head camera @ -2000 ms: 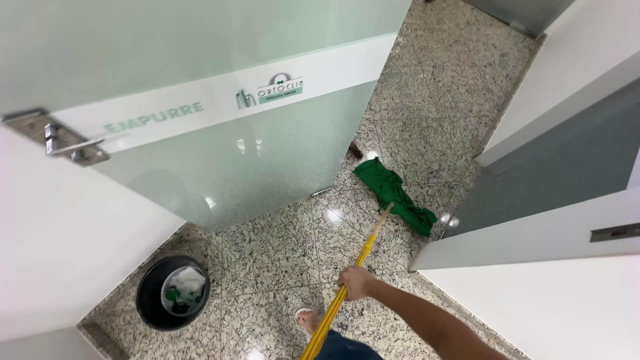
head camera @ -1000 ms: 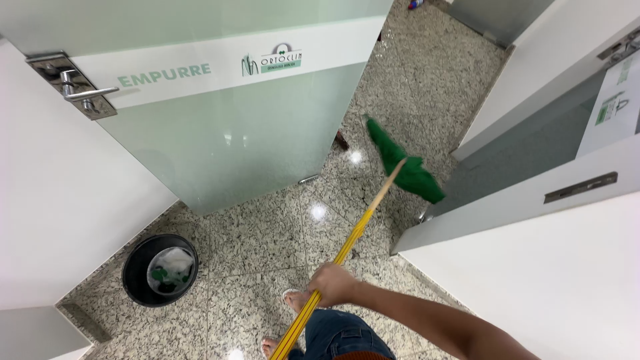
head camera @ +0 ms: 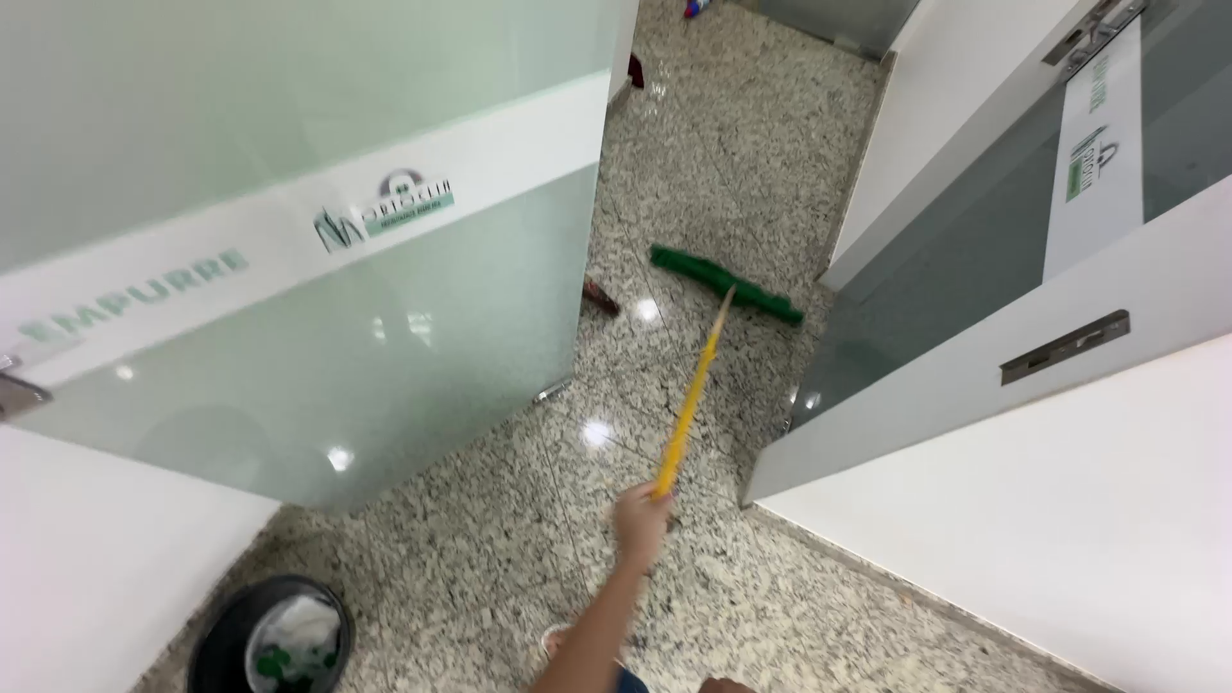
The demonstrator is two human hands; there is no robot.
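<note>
My left hand, blurred, is closed around a yellow pole, which slants up and slightly right to a green cloth on the floor. The cloth lies stretched in a narrow band across the pole's far end, in the doorway between two door panels. Whatever holds it from within is hidden. Below my left hand, the forearm covers the pole's near part. Only a bit of my right hand shows at the bottom edge, so its hold is unclear.
A frosted glass door stands at the left, another door at the right. A black bucket with foamy water and something green stands bottom left. A dark reddish-brown object pokes out past the left door's edge. Granite floor lies between.
The arm reaching forward along the pole came from the lower right before; now a forearm comes from the bottom centre. The cloth, earlier spread wider and bunched, is now a narrow band. The view has shifted.
</note>
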